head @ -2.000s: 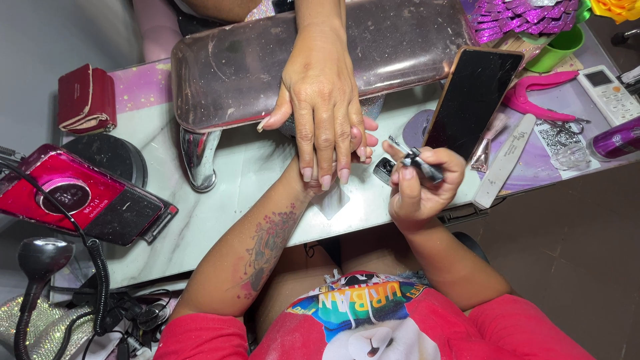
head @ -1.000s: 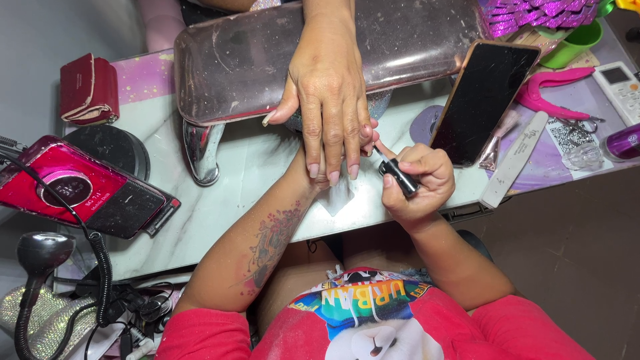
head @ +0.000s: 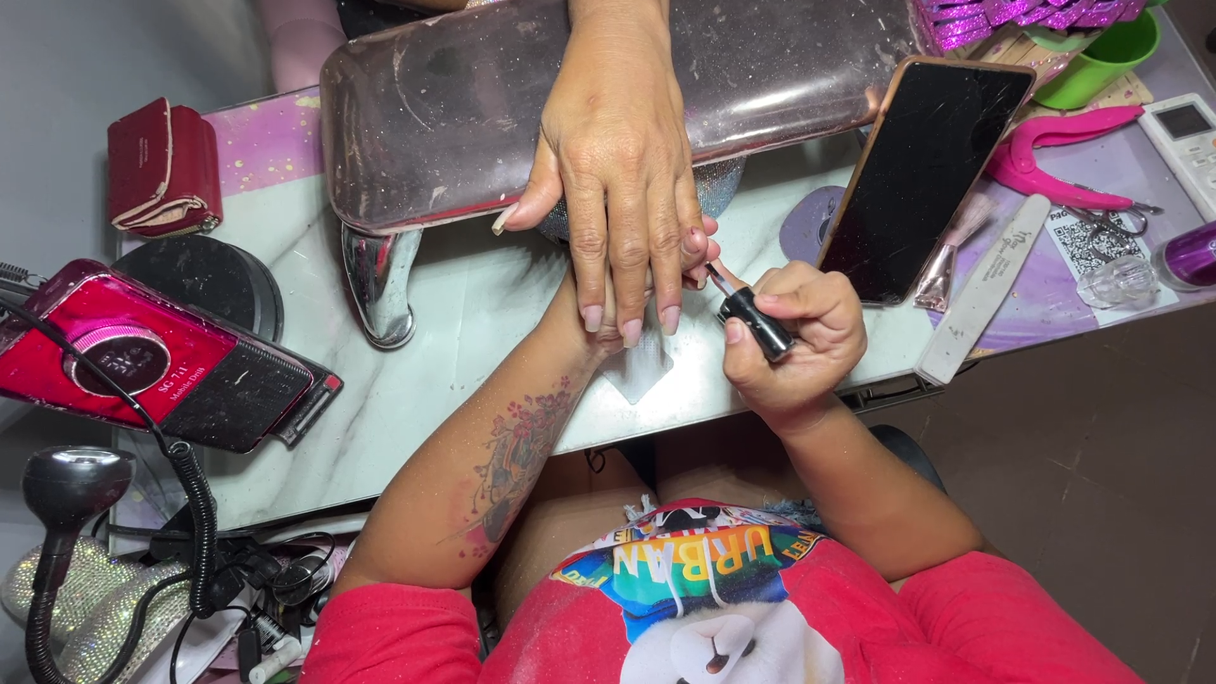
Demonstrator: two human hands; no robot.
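Note:
My right hand [head: 803,332] pinches the black cap of a nail polish brush [head: 757,324]. The thin brush tip points up and left, close to a fingernail of another person's hand [head: 622,180]. That hand reaches down from the top, palm down, over a padded armrest in clear plastic [head: 427,123]. My left hand [head: 608,328] lies under the person's fingers and is mostly hidden; its fingertips show at the person's little finger, which it seems to hold. A small pale square [head: 638,370] lies on the marble-patterned table [head: 380,418] below the hands.
A smartphone [head: 926,180] leans at the right, by a makeup-type brush [head: 955,249], a nail file [head: 986,290] and a pink plastic tool [head: 1031,157]. At the left are a red wallet [head: 163,169], a red nail drill unit [head: 142,361] with its cord and a black lamp head [head: 78,480].
My right hand first moved lower with the brush, its tip coming to the person's fingers. Now the hand is a little higher, the tip still near a nail. The person's hand stays over the armrest.

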